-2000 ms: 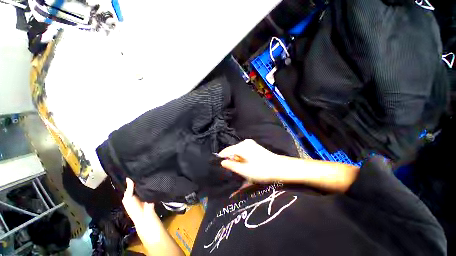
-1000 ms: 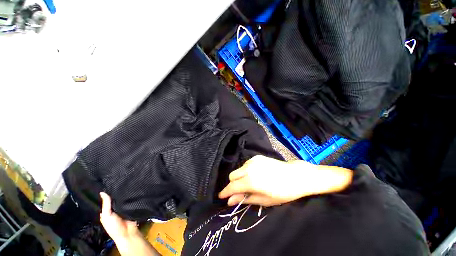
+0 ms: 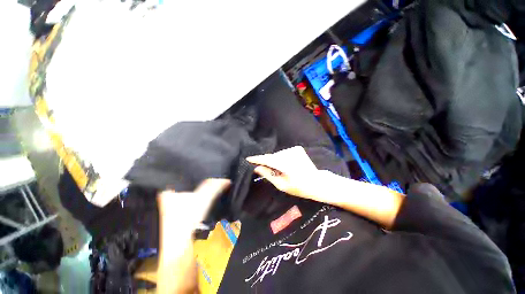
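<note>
A black garment (image 3: 184, 149) lies bunched over the lap and the front edge of the white table (image 3: 144, 69). It is blurred by motion. My left hand (image 3: 193, 201) is at the garment's near side, blurred, with its fingers against the cloth; the fingertips are hard to make out. My right hand (image 3: 285, 169) is at the garment's right end, thumb and fingers close together at the cloth. A small thin glint shows by its fingertips; I cannot tell what it is.
A blue plastic crate (image 3: 354, 152) stands to the right of the table. Black garments (image 3: 443, 86) with white drawcord loops (image 3: 337, 57) are heaped over it. A yellow-brown cardboard box (image 3: 213, 252) is below my left hand. A metal rack (image 3: 26, 212) stands at the far left.
My left hand has moved up and right from the garment's lower left corner, bunching the cloth towards my right hand. The reddish patch on the shirt now shows. The camera view has shifted.
</note>
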